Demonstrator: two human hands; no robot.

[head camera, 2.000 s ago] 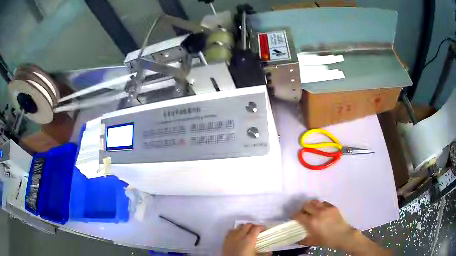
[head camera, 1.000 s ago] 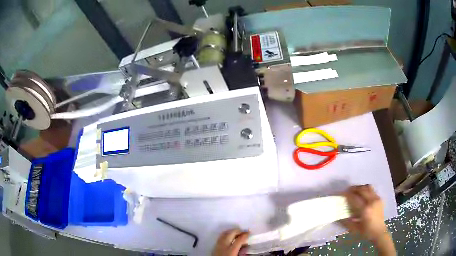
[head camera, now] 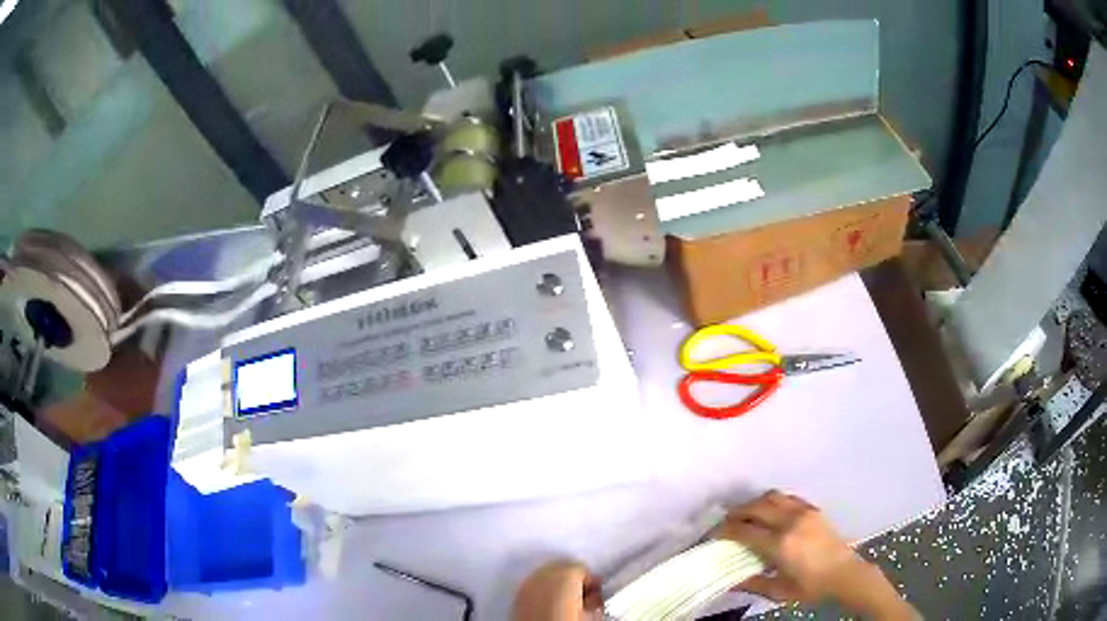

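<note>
A bundle of flat white strips (head camera: 692,582) is held low at the bench's front edge, slightly bowed, its edges showing as fine lines. My left hand (head camera: 556,592) grips its left end and is partly cut off by the bottom of the picture. My right hand (head camera: 789,541) is closed over its right end, fingers on top. A paler strip or piece lies just behind the bundle; I cannot tell if it is part of it. The bundle's lower side is cut off by the frame.
Scissors (head camera: 733,371) and a hex key (head camera: 425,585) lie on the bench. The cutting machine (head camera: 413,352) stands behind. Two strips (head camera: 709,199) lie on the cardboard box (head camera: 795,257). Blue trays (head camera: 233,534) are at left, the supply reel (head camera: 55,318) far left.
One second ago the strips were fanned out between my spread hands. Now my right hand has come in leftward and they form a compact bowed bundle. The whole view has tilted and shifted.
</note>
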